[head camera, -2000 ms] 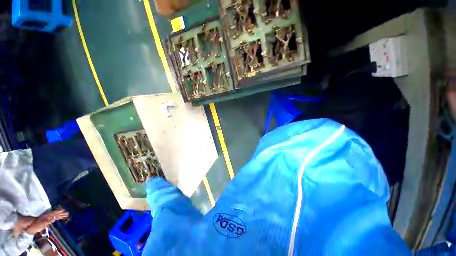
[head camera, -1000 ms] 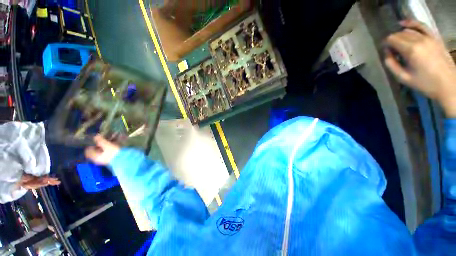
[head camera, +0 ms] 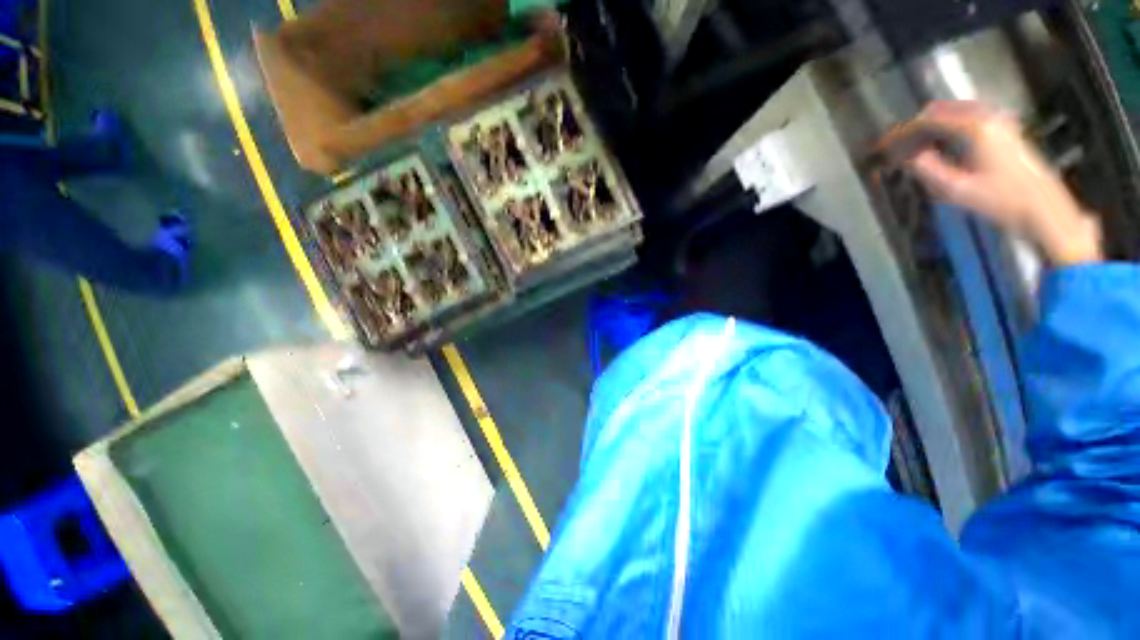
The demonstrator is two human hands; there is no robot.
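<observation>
My right hand (head camera: 988,169) is at the upper right, blurred, over the metal conveyor rail (head camera: 931,331). Its fingers are bent; whether they hold anything is unclear. My left hand is not in view. A pallet with four cut-outs (head camera: 398,254) tops the left of two adjoining stacks at upper centre. Another four-place pallet (head camera: 545,173) tops the right stack. Brown clips sit around their cut-outs.
A low white box (head camera: 381,469) with a green bottom stands at lower left. A brown cardboard box (head camera: 300,106) adjoins the stacks. A white socket box (head camera: 773,169) is on the conveyor frame. A person's dark sleeve (head camera: 94,231) shows at left.
The pallet seen in the white box, then in my left hand, is gone from both places. The left stack looks higher. My left hand has left view; my right hand remains over the rail.
</observation>
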